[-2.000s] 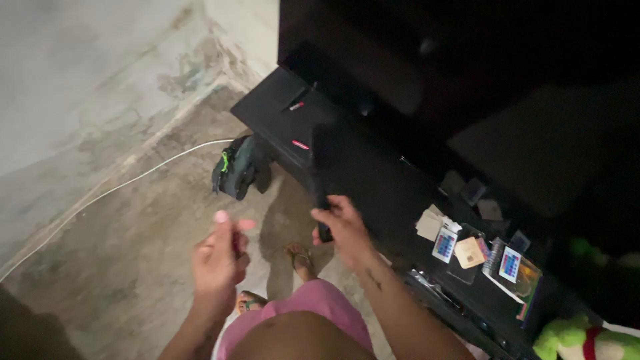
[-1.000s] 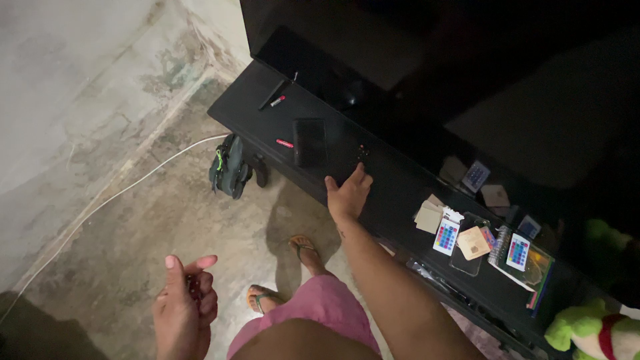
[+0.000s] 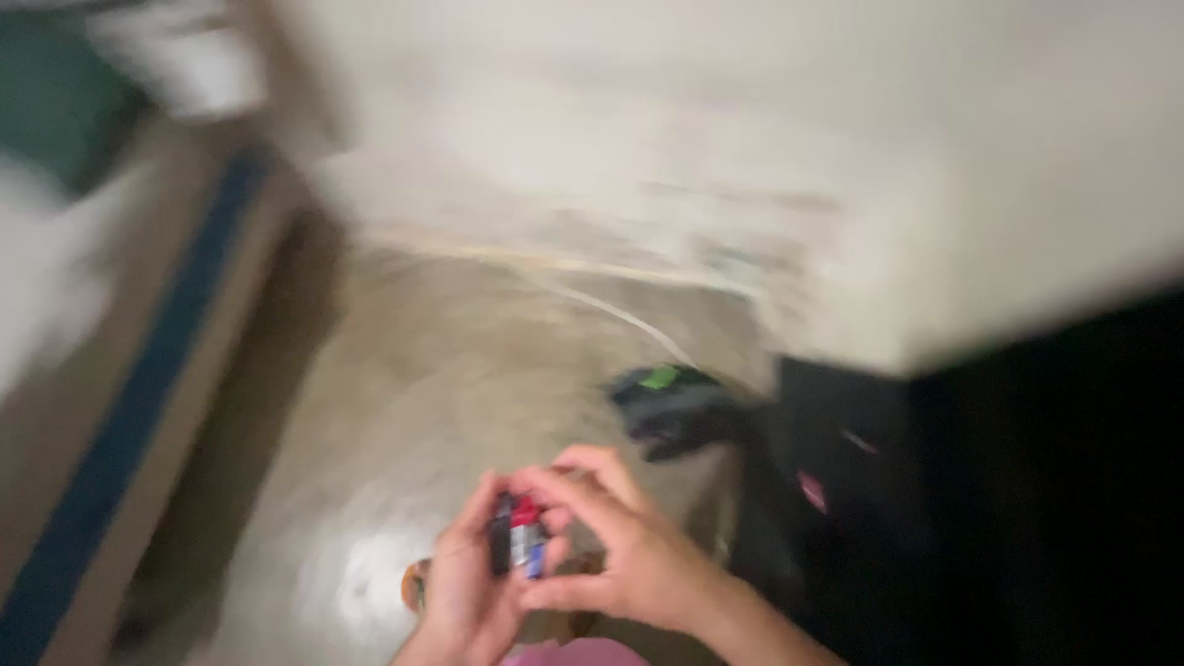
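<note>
Both hands meet low in the centre of the blurred view. My left hand (image 3: 467, 578) is cupped around a few small objects: a dark one (image 3: 501, 536) and a slim red, silver and blue one (image 3: 524, 536), whose exact kind I cannot tell. From the right, my right hand (image 3: 615, 546) curls over them, its fingers touching the left fingertips and its thumb near the blue end. Whether the right hand grips any of them is unclear.
A dark bag (image 3: 680, 407) with a green patch lies on the concrete floor beside the black cabinet (image 3: 795, 453). A pink item (image 3: 813, 491) rests on the cabinet. A white cable (image 3: 620, 314) runs near the wall. A piece of furniture with a blue band (image 3: 139, 398) stands at left.
The view has swung strongly left, toward the wall. My right hand, over the cabinet top one second ago, has come to my left hand. The small objects in the left hand now show clearly.
</note>
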